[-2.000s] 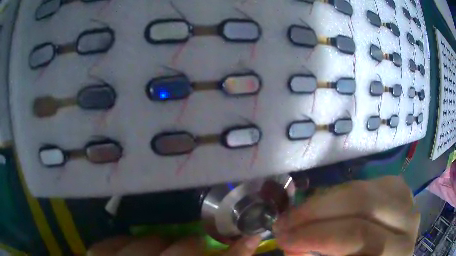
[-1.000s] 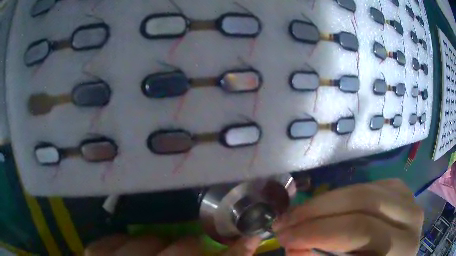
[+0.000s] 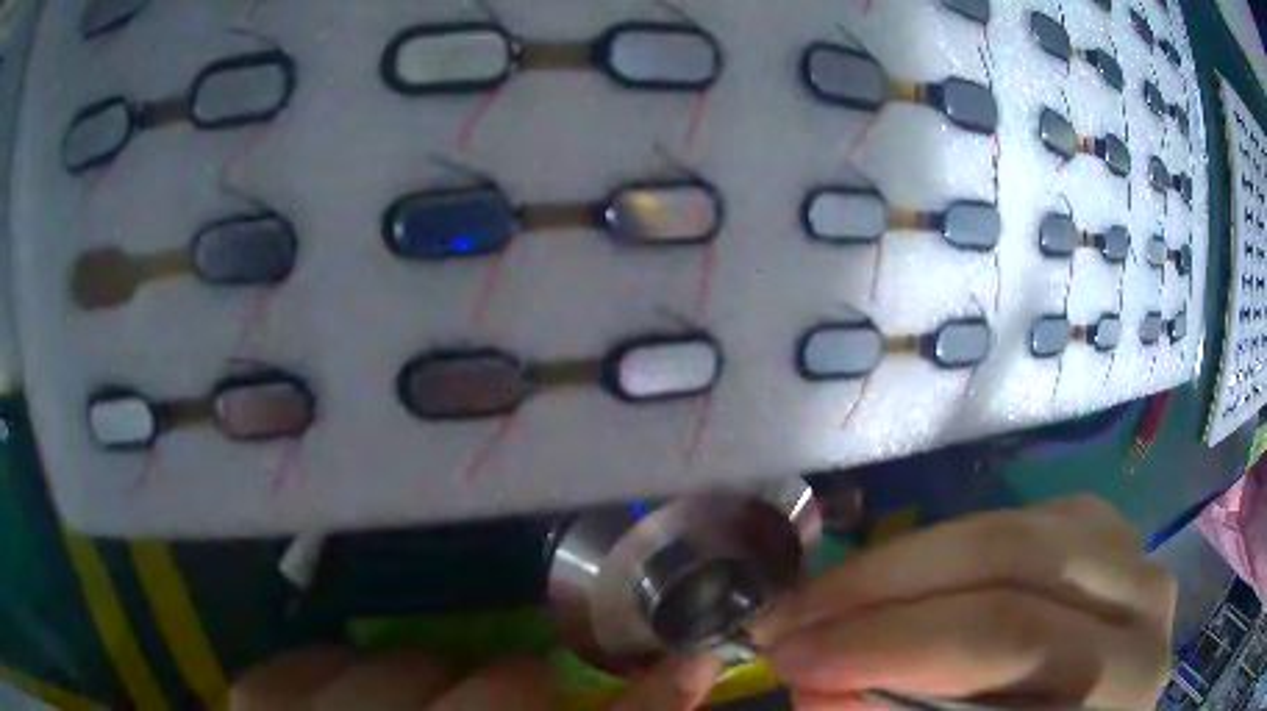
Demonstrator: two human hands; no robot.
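A silver round metal base [image 3: 591, 583] stands at the bottom centre, below the near edge of the foam tray. My right hand [image 3: 987, 604] is at its right side, fingertips together at the front of the base's raised ring; a slim dark metal tool [image 3: 924, 703] shows under the fingers. My left hand [image 3: 417, 683] is low at the bottom edge, partly cut off, with a fingertip at the front of the ring. A small shiny piece shows between the fingertips, too blurred to name. Whether my left fingers grip it cannot be told.
A large white foam tray [image 3: 334, 479] holds rows of paired oval parts [image 3: 667, 367] with thin reddish wires. A second tray [image 3: 1241, 278] is at the far right. A red probe [image 3: 1150, 424], a white pointed piece [image 3: 299, 558], a green label [image 3: 445, 636] and yellow tape [image 3: 181, 625] lie around. Pink cloth [image 3: 1234, 514] shows at right.
The tray and base have shifted slightly left and up in the picture. The slim tool under my right fingers shows more than two seconds ago. Both hands stay at the base.
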